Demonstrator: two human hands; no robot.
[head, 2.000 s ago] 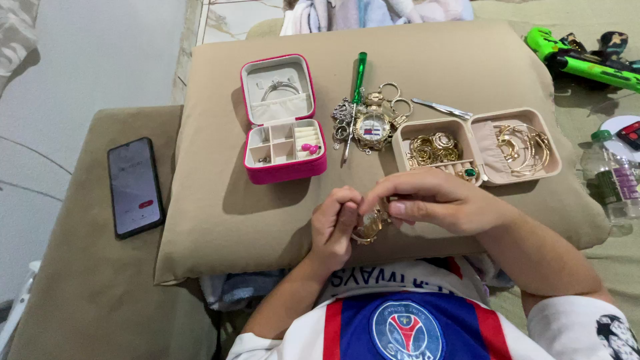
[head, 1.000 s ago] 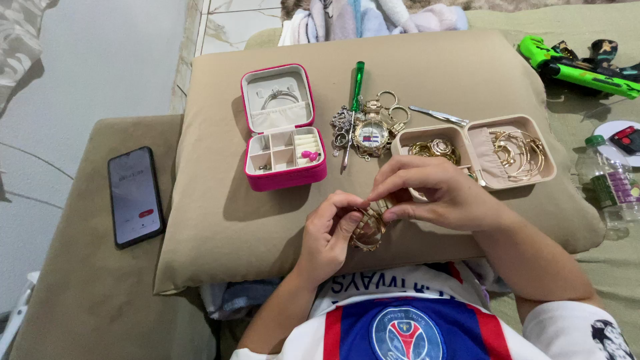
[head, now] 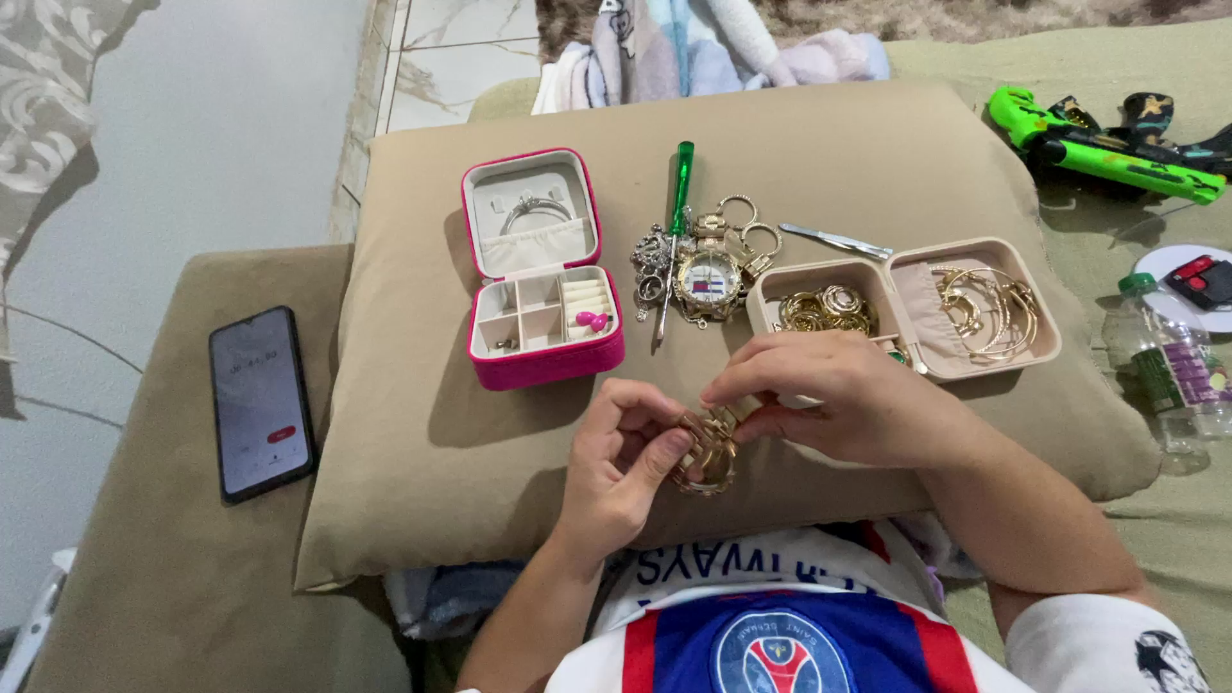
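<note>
Between both hands is a gold-coloured metal watch (head: 707,470), low over the front of a beige cushion (head: 789,154). My left hand (head: 626,462) grips its band with thumb and fingers. Fingertips of my right hand (head: 808,395) touch the band's other side; part of the watch is hidden. Beyond them lie a green-handled screwdriver (head: 681,183), a gold watch with a light dial (head: 710,279), silver jewellery (head: 652,265) and tweezers (head: 835,241). An open pink jewellery box (head: 549,371) stands at the left, an open cream box (head: 1054,337) of gold jewellery at the right.
A phone (head: 263,404) lies on the brown armrest (head: 183,481) at the left. To the right are a plastic bottle (head: 1169,356), a white plate (head: 1160,260) with a red and black object, and a bright green toy-like object (head: 1136,168). Folded cloths (head: 674,58) lie behind the cushion.
My right hand has shifted a little at the watch band, its thumb and forefinger now further apart. The watch remains between my hands at the cushion's front.
</note>
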